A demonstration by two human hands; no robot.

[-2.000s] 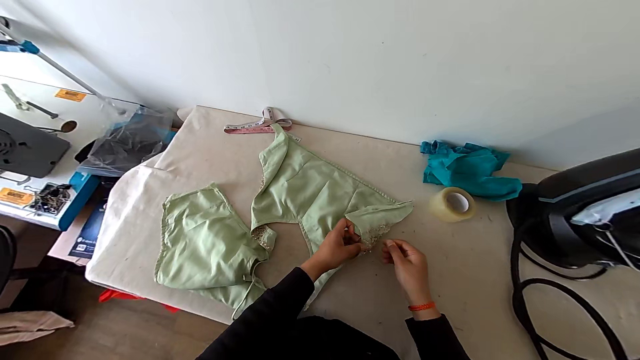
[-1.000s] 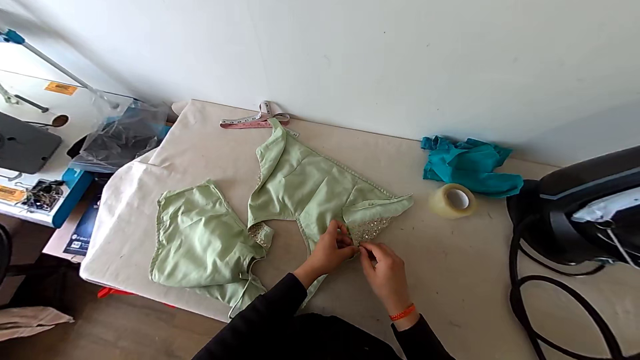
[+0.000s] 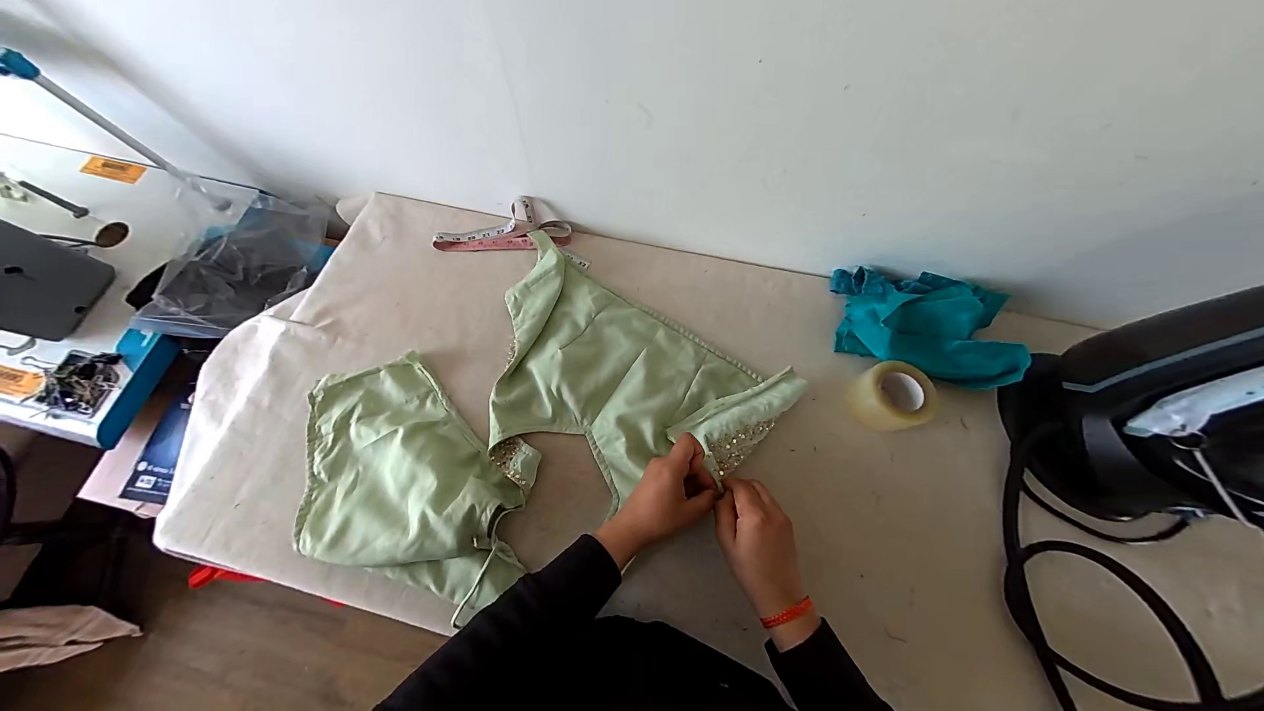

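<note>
A light green fabric garment (image 3: 602,365) lies spread on the cloth-covered table, its right part folded back to show a beaded, sequined side. At the lower edge of that beaded part, my left hand (image 3: 671,494) pinches the fabric between thumb and fingers. Close against it, my right hand (image 3: 755,538), with an orange band at the wrist, grips the same edge with its fingertips. What lies between the fingertips is too small to tell. The garment's other green section (image 3: 395,474) rests to the left, with a thin cord and a small beaded patch.
A tape measure (image 3: 494,237) lies by the wall. To the right are teal cloth (image 3: 923,326), a roll of clear tape (image 3: 892,396) and a black iron (image 3: 1175,415) with a looping cord. At left, a sewing machine (image 3: 49,281) stands near a plastic bag (image 3: 242,267).
My hands have come together at the beaded edge; two seconds ago they were farther apart. More of the beaded side shows than before.
</note>
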